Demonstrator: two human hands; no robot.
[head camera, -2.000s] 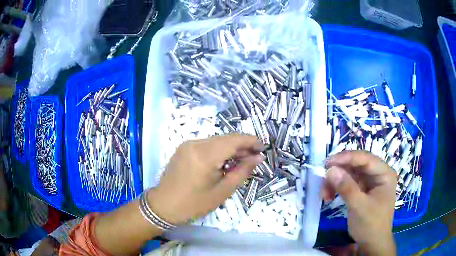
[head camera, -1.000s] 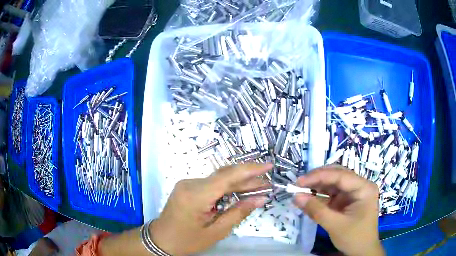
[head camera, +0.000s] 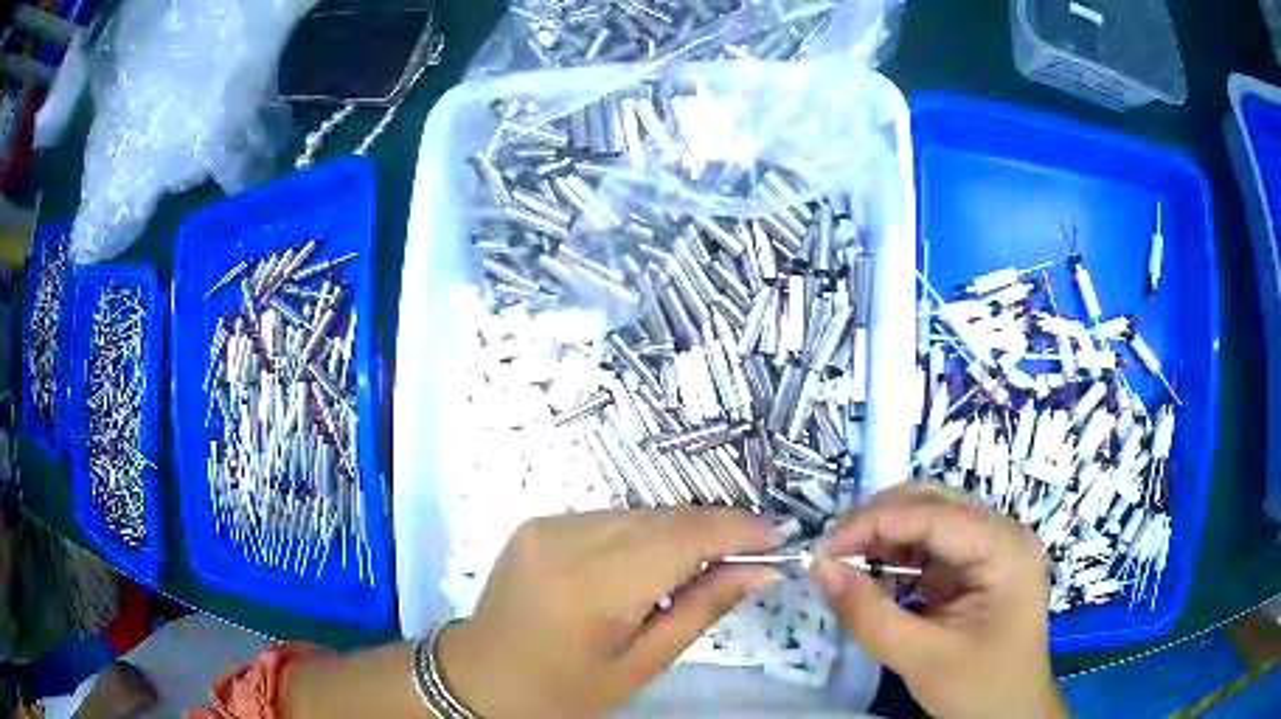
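My left hand (head camera: 618, 583) and my right hand (head camera: 941, 597) meet over the near part of the white centre bin (head camera: 422, 351). My left fingers pinch a thin silver stem (head camera: 752, 559) that points right. My right fingertips hold a small piece with a white section, a dark band and a thin stem (head camera: 885, 568), in line with the silver stem. The two ends meet at my right fingertips; whether they are joined is hidden. Something small and pale also shows between my left fingers. Metal tubes (head camera: 703, 450) and white sleeves (head camera: 527, 407) lie heaped in the bin.
The right blue tray (head camera: 1068, 176) holds white-and-dark pieces. The left blue tray (head camera: 211, 232) holds slim silver pieces, with two narrow blue trays further left. A crumpled plastic bag (head camera: 176, 127), a dark flat rectangle (head camera: 351, 56) and a clear box (head camera: 1103, 49) lie at the back.
My hands have moved closer together and nearer to me. The white-and-dark piece, first tilted in my right fingers, is now level and meets the silver stem from my left hand.
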